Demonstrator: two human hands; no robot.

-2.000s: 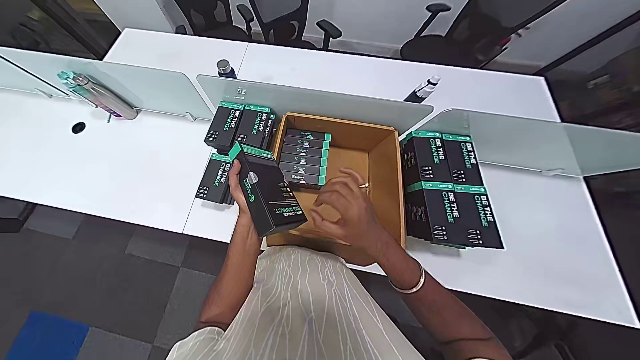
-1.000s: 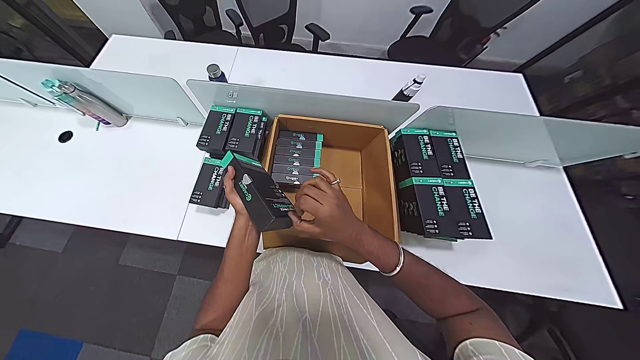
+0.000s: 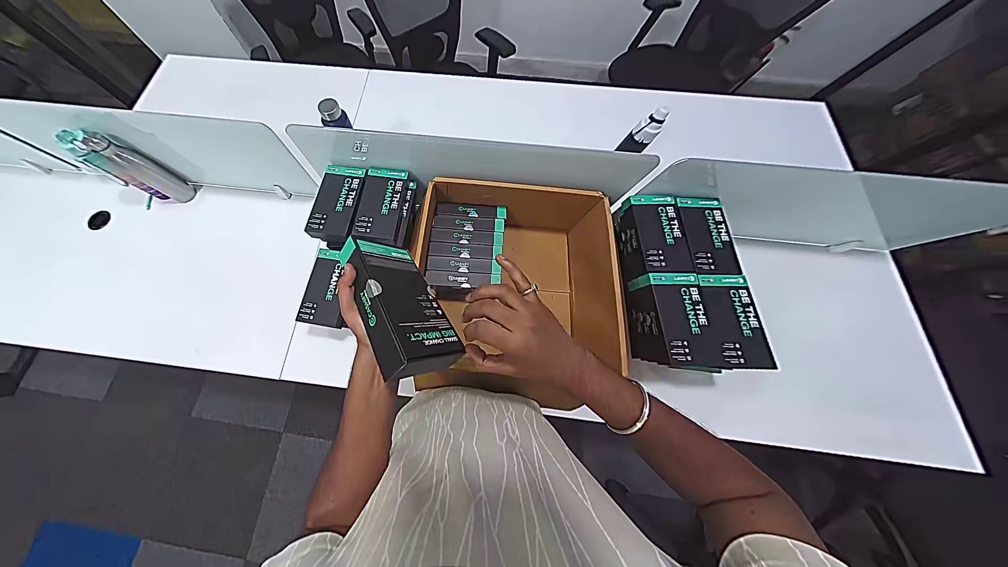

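Observation:
A black retail box with a green end (image 3: 402, 311) is held tilted in my left hand (image 3: 354, 307), over the near left corner of an open cardboard carton (image 3: 598, 276). My right hand (image 3: 516, 327), wearing a ring and a bracelet, is over the carton just right of that box; its fingers are apart and seem to hold nothing. Inside the carton, along its left side, several similar boxes (image 3: 465, 250) stand in a row. The carton's near left part is hidden by my hands and the held box.
Stacks of black and green boxes stand left (image 3: 382, 206) and right (image 3: 689, 315) of the carton on the white desk (image 3: 850, 378). Frosted dividers (image 3: 504, 161) run behind. A metal bottle (image 3: 134, 169) leans at the left divider; two more bottles (image 3: 335, 114) (image 3: 647, 130) are beyond.
My right hand was at the held box's lower end one second ago and is now a little to its right. The box remains in my left hand.

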